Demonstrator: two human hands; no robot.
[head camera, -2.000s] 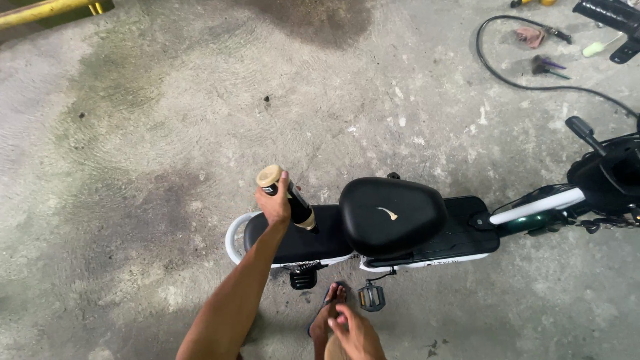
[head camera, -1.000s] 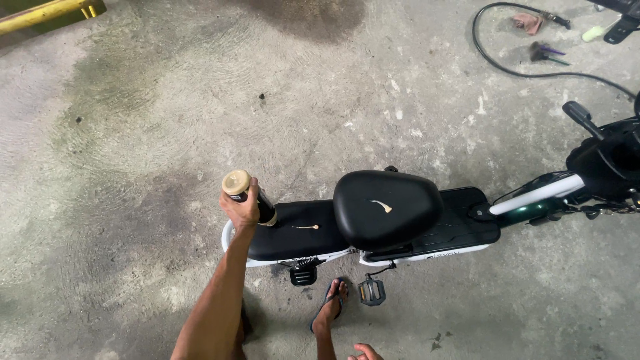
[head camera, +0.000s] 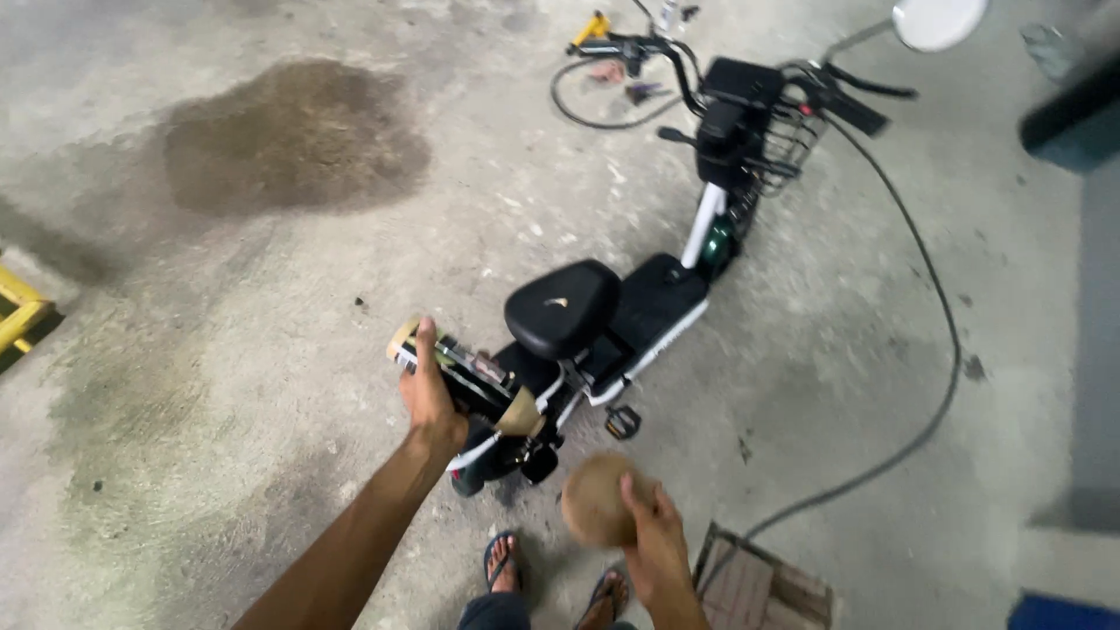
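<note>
My left hand (head camera: 430, 394) is closed around a dark bottle with a tan cap and a label (head camera: 472, 378), tilted over the rear of a black and white electric scooter. In my right hand (head camera: 654, 534) is a round tan pad (head camera: 605, 499), blurred, beside the scooter's near side. The scooter's black front saddle (head camera: 564, 306) bears a small cream-coloured streak (head camera: 556, 302). The bottle and my left hand hide much of the black rear seat (head camera: 525, 366). A pedal (head camera: 623, 423) sticks out on the near side.
A dark hose (head camera: 949, 350) curves over the concrete floor on the right, down to a floor grate (head camera: 761, 582). The scooter's handlebar and wire basket (head camera: 792, 149) stand farther off. A yellow metal frame (head camera: 19, 311) is at the left edge, a blue object (head camera: 1063, 611) at bottom right.
The view has swung widely. My left hand lifted the bottle off the rear seat, exposing a cream streak there a second ago. My right hand, earlier without the pad, now holds it.
</note>
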